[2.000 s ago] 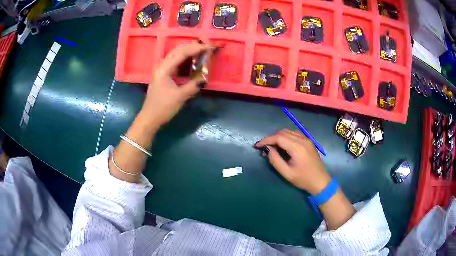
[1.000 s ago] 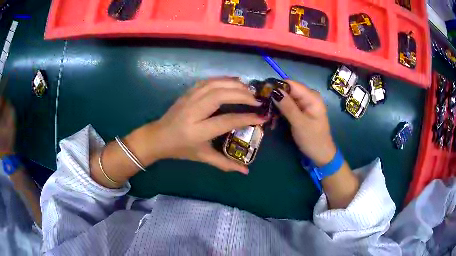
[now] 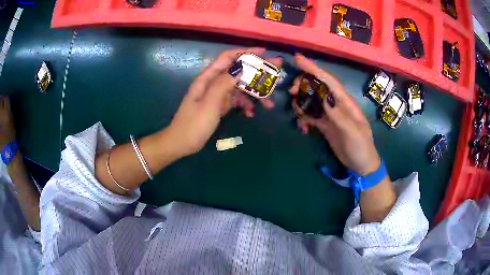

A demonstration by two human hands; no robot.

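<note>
My left hand [image 3: 207, 102] holds a silver-rimmed watch housing [image 3: 259, 75] by its edge, with its open inside showing a white block and gold parts. My right hand [image 3: 346, 126] holds a dark display module [image 3: 313, 96] between thumb and fingers. The housing and the module are apart, both above the green mat. A small cream-white piece [image 3: 229, 143] lies on the mat below my left hand.
A red foam tray [image 3: 215, 19] with display modules spans the top. Three housings [image 3: 394, 109] lie together at right, with a dark piece [image 3: 438, 148] below them. One housing [image 3: 44, 77] lies at far left. A second red tray [image 3: 456, 177] stands at far right. A neighbour's arm [image 3: 21, 177] shows at left.
My hands have moved apart. My left hand has lifted the housing up and left. My right hand has moved right with the dark module. The cream-white piece is uncovered again.
</note>
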